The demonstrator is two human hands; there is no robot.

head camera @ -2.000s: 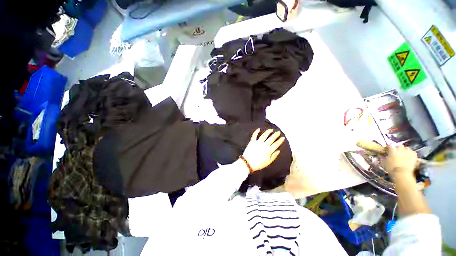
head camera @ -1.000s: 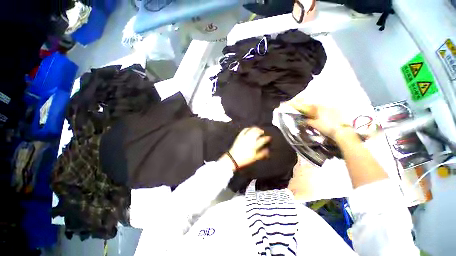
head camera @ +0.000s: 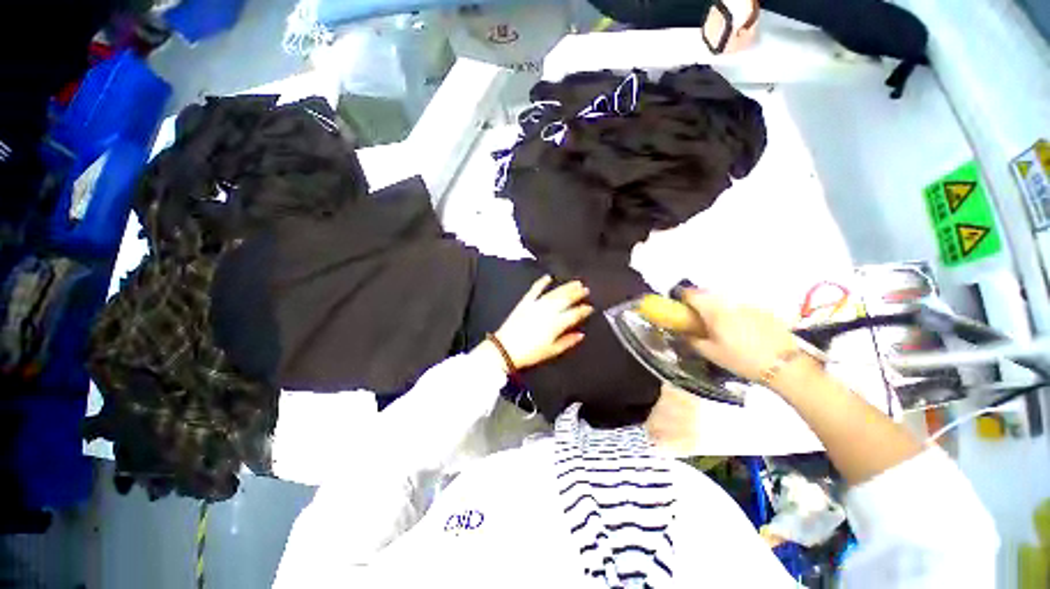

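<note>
A dark garment (head camera: 357, 293) lies flat over the padded board in front of me. My left hand (head camera: 543, 326) rests on it with fingers spread, holding nothing. My right hand (head camera: 737, 334) grips the pale wooden handle of the steam iron (head camera: 674, 352). The iron's silver tip points left at the right end of the garment, close to my left fingers. Whether the soleplate touches the cloth is hard to tell. The board is mostly hidden under the cloth.
A pile of dark garments (head camera: 645, 144) with white loops lies beyond the board. Plaid garments (head camera: 173, 357) are heaped at left. The iron rest (head camera: 915, 328) and red-handled snips (head camera: 824, 301) are at right. Hose and cable run right from the iron. A spare padded board (head camera: 852, 25) is at the far side.
The iron came off the rest at right and moved left to the garment in my right hand. My left hand shifted left along the cloth and its fingers spread again.
</note>
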